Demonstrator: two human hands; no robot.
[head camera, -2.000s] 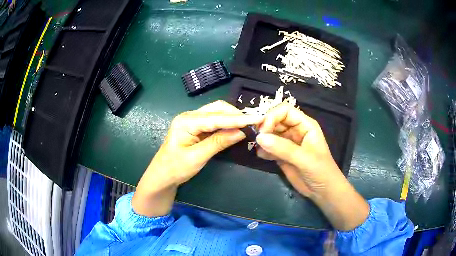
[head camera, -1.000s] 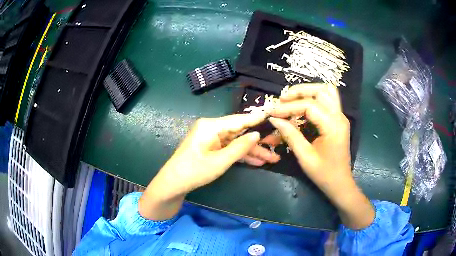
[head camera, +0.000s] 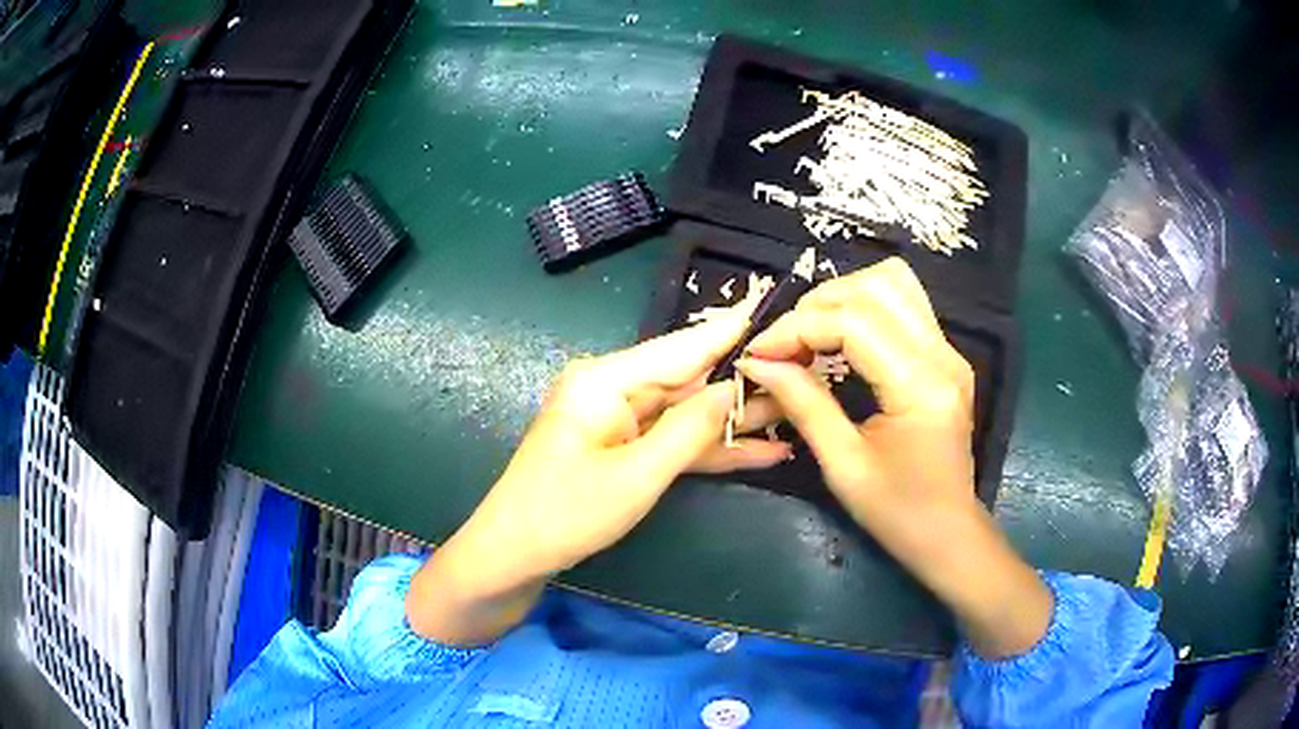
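My left hand (head camera: 613, 427) holds a slim black housing (head camera: 768, 316) between its fingertips, above the near tray; the housing points up and to the right. My right hand (head camera: 883, 392) touches the housing with its fingertips and pinches a thin pale metal contact (head camera: 737, 406) at its top end; the contact hangs down beside my left fingers. Short metal contacts (head camera: 725, 311) lie in the near small tray (head camera: 983, 413), partly hidden by my hands. Long pale metal strips (head camera: 898, 171) are heaped in the far small tray (head camera: 1004, 185).
A ribbed row of housings (head camera: 594, 221) lies left of the small trays, and a second row (head camera: 346, 247) beside the large compartment tray (head camera: 185, 257). Clear plastic bags (head camera: 1175, 328) lie at right. White slotted trays (head camera: 86, 570) stand at lower left.
The black housing now shows between my hands, with a pale contact hanging beside it. My right hand has moved slightly down and left since one second ago, and its fingers have closed in.
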